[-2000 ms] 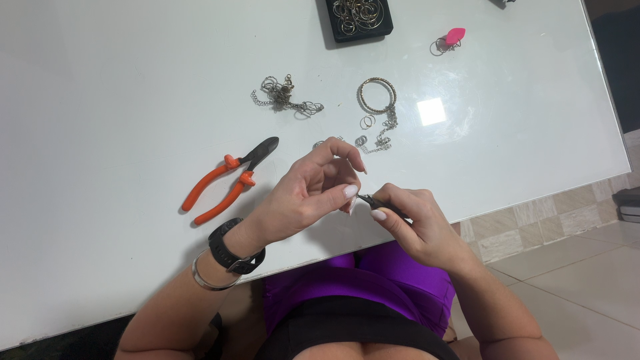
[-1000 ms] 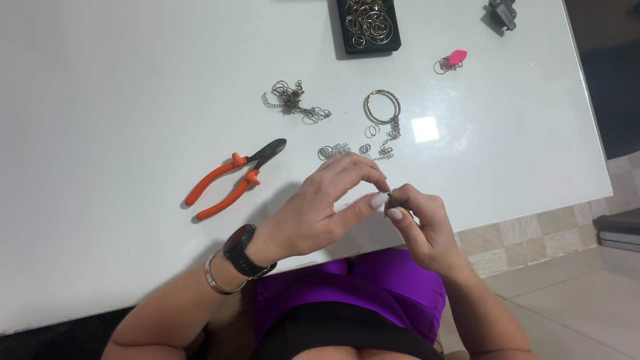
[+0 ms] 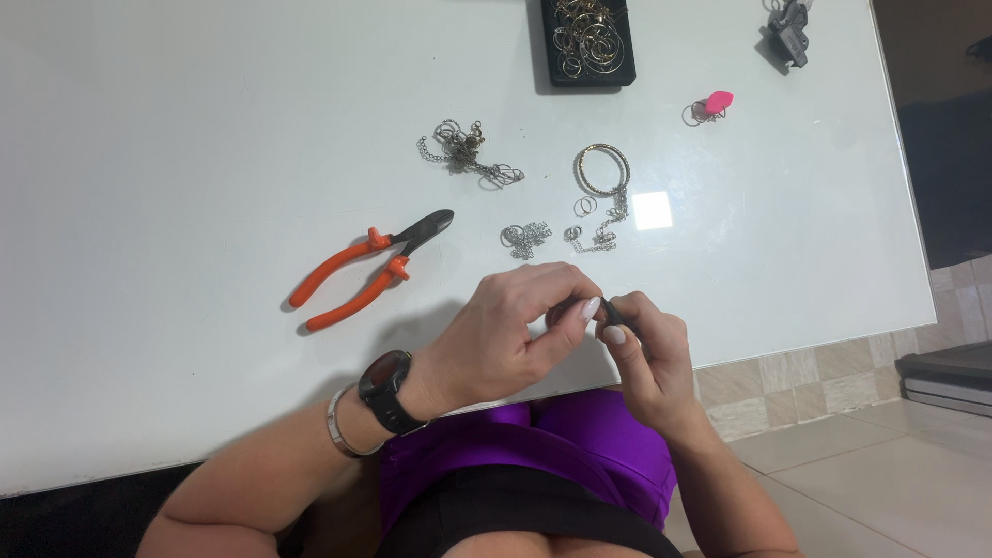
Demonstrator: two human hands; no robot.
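Observation:
Near the table's front edge, my right hand (image 3: 651,349) is closed around a small dark tool (image 3: 613,312), mostly hidden by the fingers. Its tip meets the fingertips of my left hand (image 3: 527,329), whose thumb and forefinger are pinched together; whether something small lies between them cannot be seen. Diagonal-cutting pliers with orange handles (image 3: 353,298) lie to the left, handles spread. Just beyond my hands are a small heap of silver chain (image 3: 527,239), another silver chain (image 3: 598,247), two small rings (image 3: 586,206) and a twisted bangle (image 3: 579,170).
Further back lie a tangle of chains and rings (image 3: 463,153) and a black tray (image 3: 593,80) of gold-coloured jewellery. A pink piece (image 3: 719,102) with rings and a grey plastic object (image 3: 789,37) are at the right. The white table's edge (image 3: 814,342) runs close to my hands.
The dark tool, with its tip plainly showing two seconds ago, is now more covered by my fingers. My left hand has turned, its back now more towards the camera. The pliers have stayed put.

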